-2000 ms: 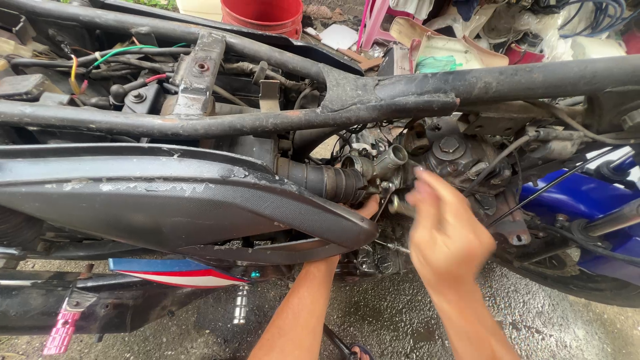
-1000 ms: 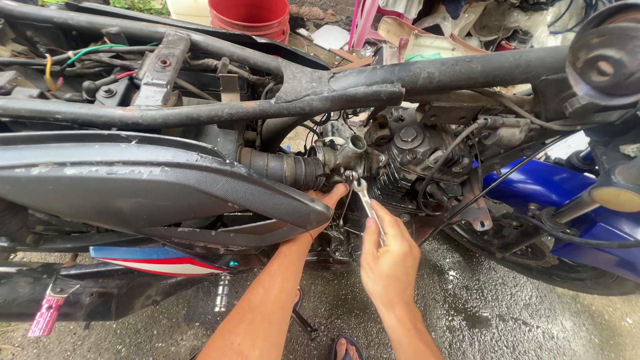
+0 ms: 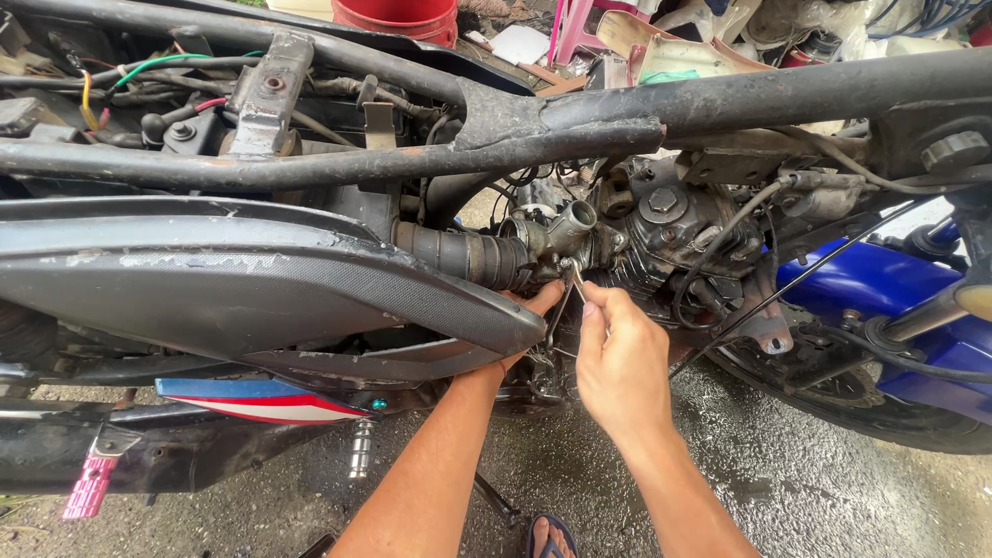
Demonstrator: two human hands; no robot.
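A metal carburetor (image 3: 554, 236) sits between a ribbed black rubber intake duct (image 3: 457, 252) and the motorcycle's engine (image 3: 666, 225). My right hand (image 3: 628, 349) grips a small open-end wrench (image 3: 578, 279) between thumb and fingers, its head against the lower side of the carburetor. My left hand (image 3: 535, 298) reaches from below, behind the tip of the black side cover (image 3: 310, 287); its fingertips lie under the carburetor, close to the wrench. Most of the left hand is hidden by the cover, so whether it holds something does not show.
The black frame tube (image 3: 744, 89) runs above the carburetor. Exposed wires (image 3: 155, 74) lie at the upper left, and a thin cable slants down near my right wrist. A blue front fender (image 3: 860, 271) is at the right. Beyond the frame stands a red bucket (image 3: 395, 19). My sandalled foot is below.
Two seconds ago my right hand was blurred beside the carburetor; one second ago the wrench showed plainly in it. Now the hand is closer up under the carburetor. My left hand stays beneath it.
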